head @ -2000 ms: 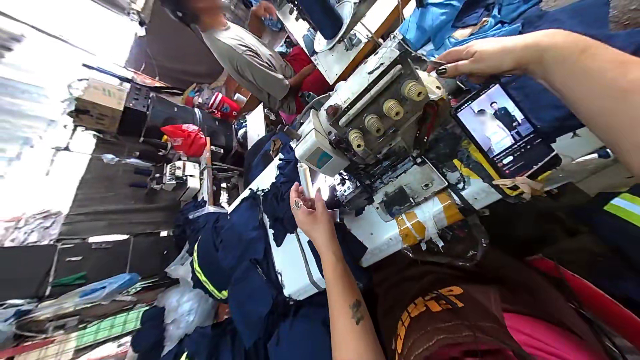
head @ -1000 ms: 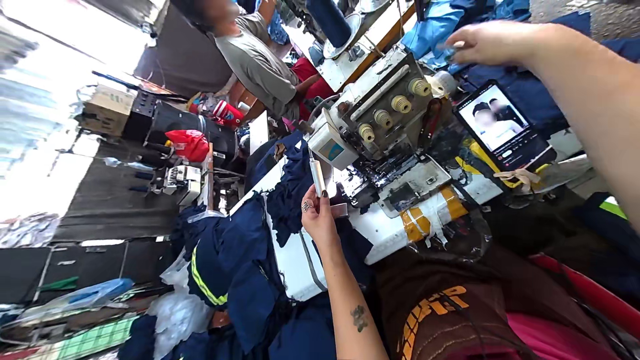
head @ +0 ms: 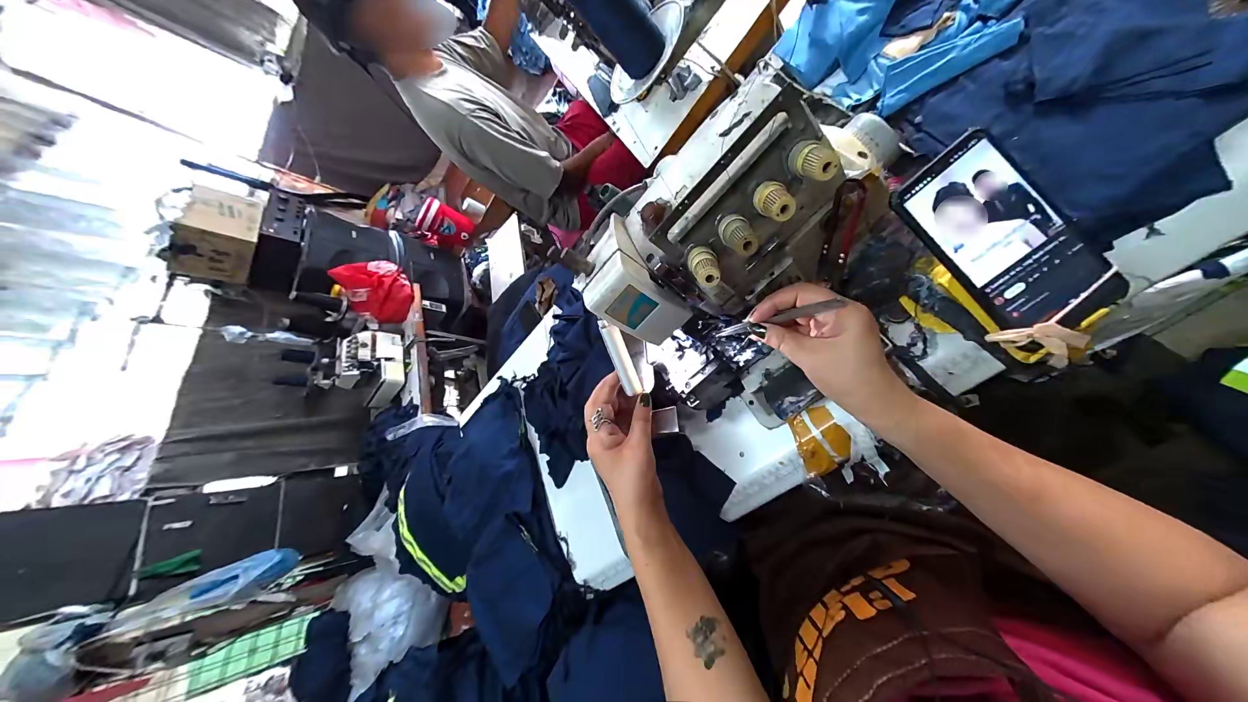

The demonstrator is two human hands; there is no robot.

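An industrial overlock sewing machine (head: 726, 210) with several cream tension dials stands in front of me, tilted in the view. My left hand (head: 622, 444), a ring on one finger, has its thumb and fingers on the lower end of a white machine cover (head: 626, 361) left of the needle area. Thin metal tweezers (head: 804, 311) are in my right hand (head: 829, 341), their tips close to the needle area. Thread ends there are too small to make out. Dark navy fabric (head: 565, 390) lies left of the machine.
A phone (head: 1004, 229) showing a picture leans on a yellow holder right of the machine. Brown tape wraps a part (head: 819, 441) at the table edge. A person in a grey shirt (head: 487, 127) sits beyond. Navy garments (head: 487, 517) with a reflective stripe hang at lower left.
My right hand has come from the machine's far right end down to the needle area, and tweezers now show in it. My left hand remains by the white cover.
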